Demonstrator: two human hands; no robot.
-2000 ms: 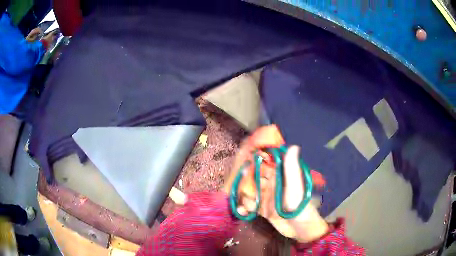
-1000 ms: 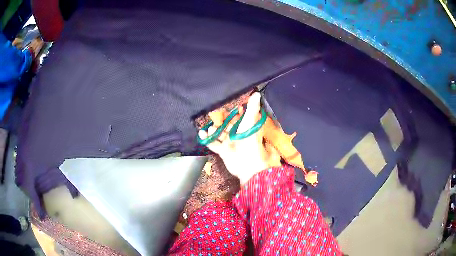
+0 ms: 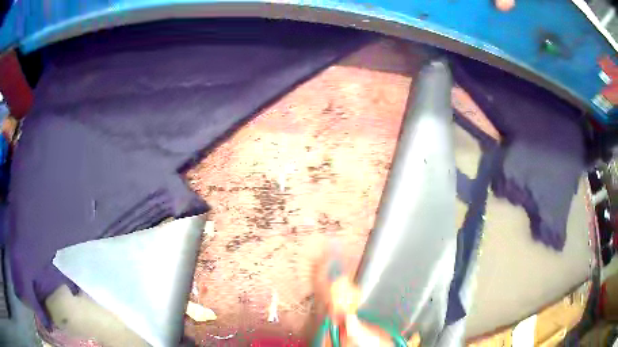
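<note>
My right hand (image 3: 356, 322) is blurred and cut off by the bottom edge. It holds the scissors, whose teal loops (image 3: 386, 328) show beside the fingers. A bit of red sleeve shows at the bottom edge; I cannot make out my left hand apart from the blur. A grey underlay sheet (image 3: 417, 203) is folded over in a long strip, right of the bare reddish cutting board (image 3: 298, 156). Dark purple fabric (image 3: 88, 156) lies on the left, with a grey sheet corner (image 3: 135, 271) folded over at its front.
The blue press beam (image 3: 305, 15) curves across the top. Dark skeleton waste (image 3: 542, 196) with ragged edges lies on the flat grey sheet (image 3: 535, 264) at the right. A pale wooden bed edge (image 3: 552, 320) runs along the front right. Small scraps lie on the board.
The right part of the grey sheet and its fabric have been folded back to the right, baring much more board. My right hand and scissors have moved down towards the bottom edge. The view has shifted.
</note>
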